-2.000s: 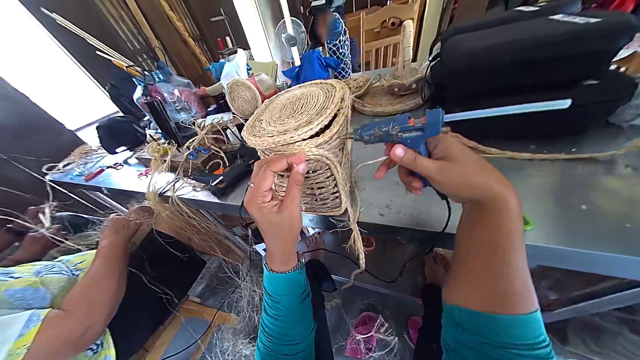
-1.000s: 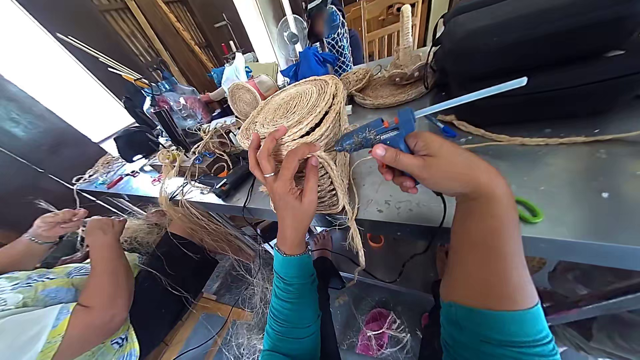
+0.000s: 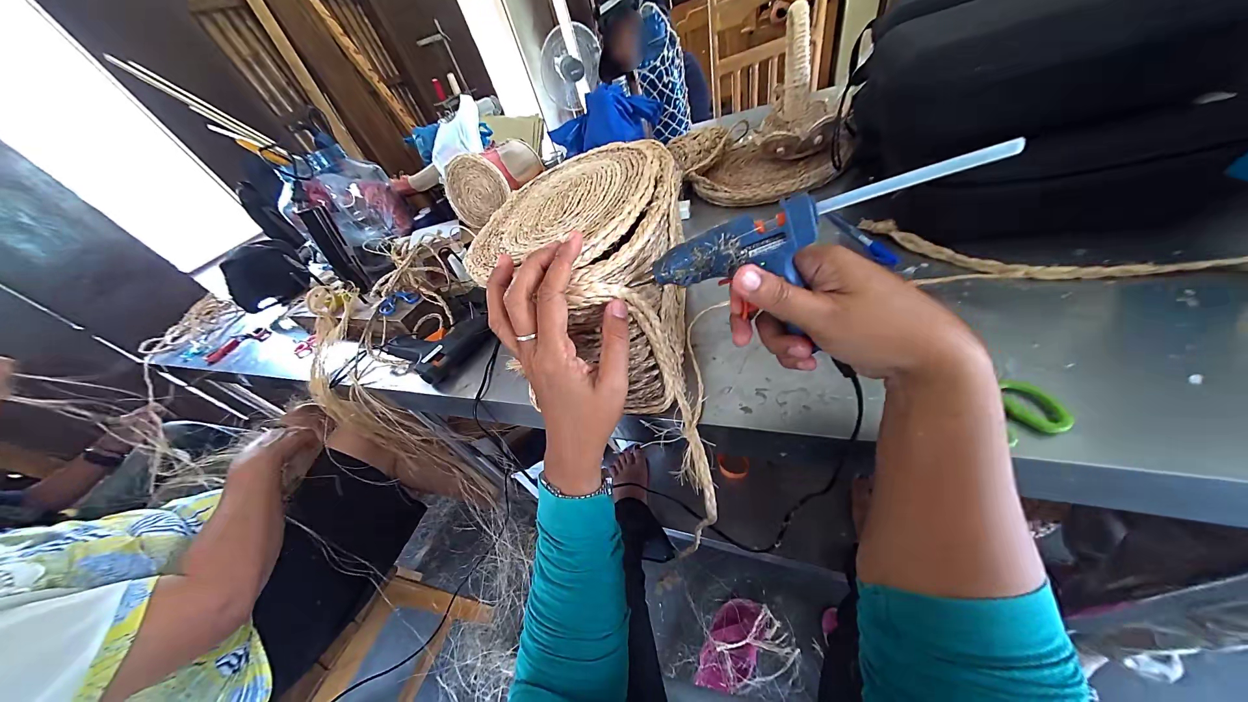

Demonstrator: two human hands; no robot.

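A round lidded basket of braided natural fibre [image 3: 585, 210] stands at the metal table's edge. My left hand [image 3: 565, 341] rests on its near side, fingers on the rim and thumb by a braided cord [image 3: 648, 331] that hangs down past the table edge. In my right hand [image 3: 848, 302] is a blue hot glue gun [image 3: 736, 244], a clear glue stick [image 3: 921, 175] jutting from its back. The gun's nozzle points at the basket's side, close to the braid; whether it touches cannot be told.
Green-handled scissors [image 3: 1035, 408] lie at right on the metal table [image 3: 1121, 390], before black bags [image 3: 1043, 117]. Behind are a woven fibre piece [image 3: 770, 175] and a small roll [image 3: 478, 190]. A black glue gun [image 3: 453, 346] lies left. A co-worker's arm [image 3: 234, 526] handles loose fibres. A cable hangs below.
The glue gun has moved up from the basket's side since one second ago, still in my right hand. The left hand stays on the basket; two seconds ago its fingertips were pinched together in front of it.
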